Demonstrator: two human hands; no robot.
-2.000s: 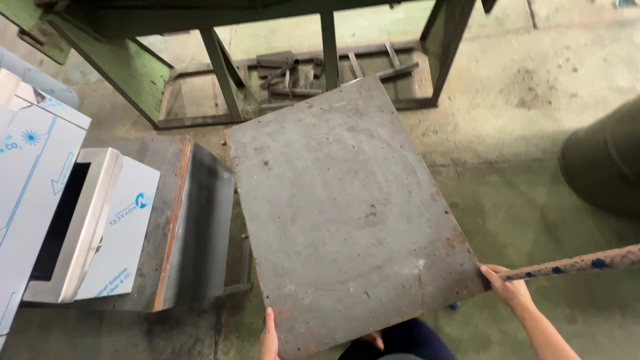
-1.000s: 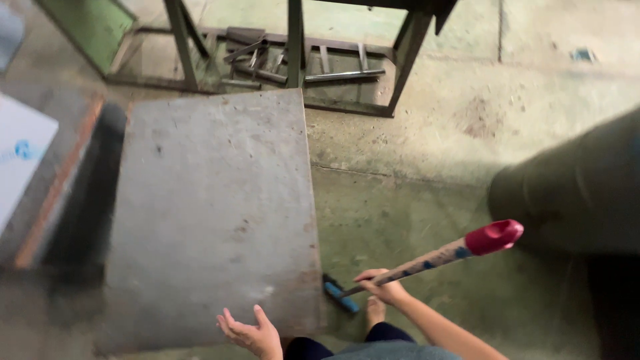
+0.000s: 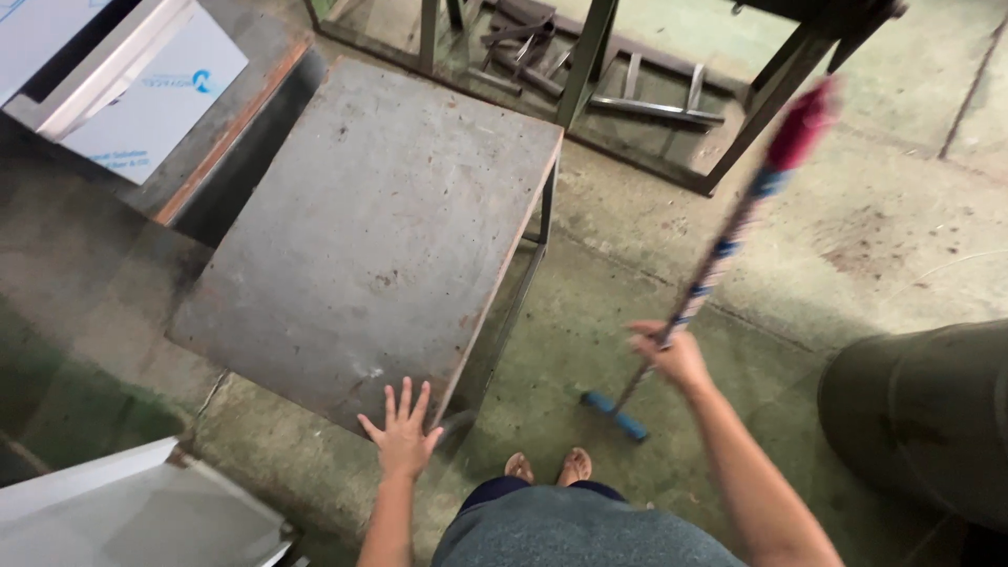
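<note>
My right hand (image 3: 669, 354) grips the patterned pole of a push broom (image 3: 709, 268), whose red upper end is blurred and whose blue head (image 3: 614, 416) rests on the floor. Fingers spread, my left hand (image 3: 403, 437) lies at the near corner of a grey metal table (image 3: 378, 213) and holds nothing. The tabletop is worn, with rusty edges, and its frame legs show on the right side.
A second metal table (image 3: 236, 118) at the upper left bears film-covered sheet metal parts (image 3: 169, 87). Metal scraps (image 3: 520, 47) lie under a green steel frame (image 3: 591, 63). A dark drum (image 3: 921, 425) stands at right, a sheet metal piece (image 3: 142, 504) at lower left.
Two seconds ago both hands were at the tabletop's edges. My left hand has since opened onto its near corner, and the broom has swung from slanting rightward to more upright. The view has shifted.
</note>
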